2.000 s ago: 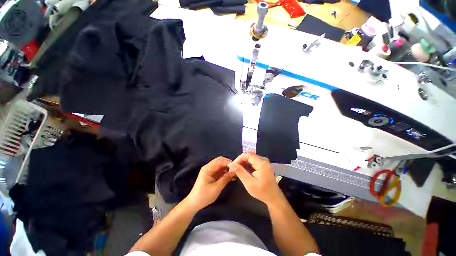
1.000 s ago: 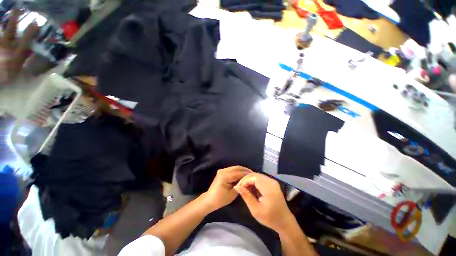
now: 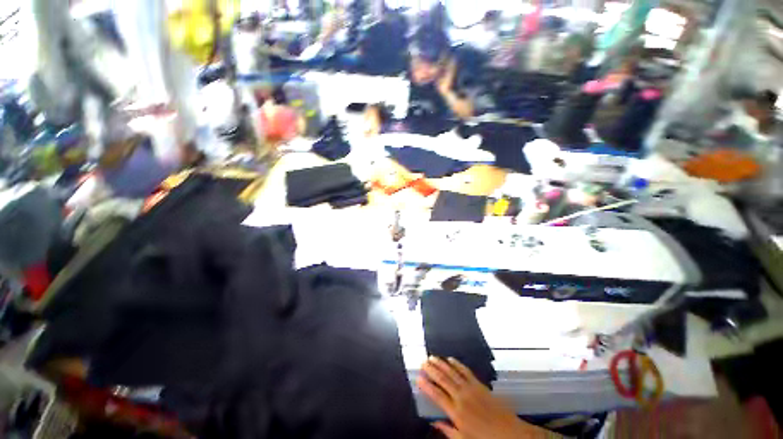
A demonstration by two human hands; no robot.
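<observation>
The large black garment panel [image 3: 318, 351] lies left of the needle area, blurred, and runs down to the frame's bottom edge. A stack of black cut pieces [image 3: 455, 330] lies right of the needle. My right hand [image 3: 459, 399] is at the table's front edge, fingers on or just beside the lower end of that stack; I cannot tell if it holds anything. My left hand is not in view. The white sewing machine [image 3: 532, 261] has its lit needle end at the top of the stack.
Red and yellow-handled scissors [image 3: 637, 377] lie at the table's right end. A folded black pile [image 3: 324, 184] and red shapes lie behind the machine. A person [image 3: 433, 81] sits beyond, a hand raised near the head. Black cones with pink tops stand at back right.
The view has tilted up, showing the workshop. My hands, together before, are apart: the right has moved to the stack, the left has gone out of the picture.
</observation>
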